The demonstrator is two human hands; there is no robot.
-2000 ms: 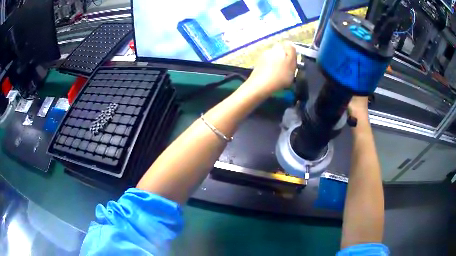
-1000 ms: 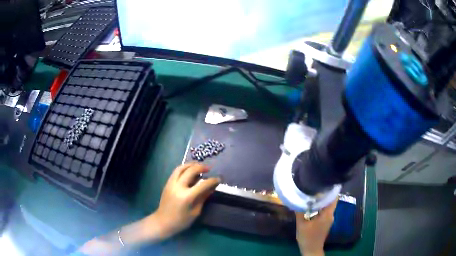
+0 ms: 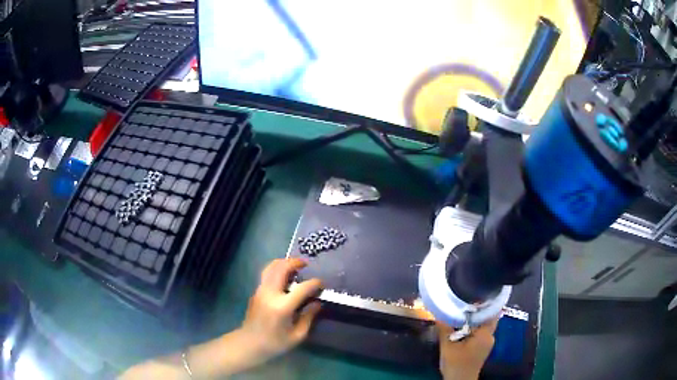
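A long inspection strip [image 3: 371, 303] with a row of small parts on its pale top edge lies along the near side of the black mat [image 3: 371, 260]. My left hand [image 3: 282, 312] is at its left end, with thumb and fingers around the end. My right hand [image 3: 466, 352] is at the right end, below the white ring light [image 3: 438, 278]; its fingertips are hidden, so its grip cannot be told. The video microscope [image 3: 512, 237] with a blue band stands over the strip's right part. A pile of small components [image 3: 322, 241] lies on the mat.
Stacked blister trays [image 3: 167, 171] stand at left, with a component cluster [image 3: 139, 199] on top. A silver-grey tapered piece [image 3: 347, 192] lies at the mat's far edge. The monitor [image 3: 334, 59] stands behind. A blue pad [image 3: 511, 340] is right of my right hand.
Both hands have come down from the microscope's upper part to the strip's ends. The microscope arm sits differently, and the monitor picture has changed to large blurred shapes. The camera view has shifted.
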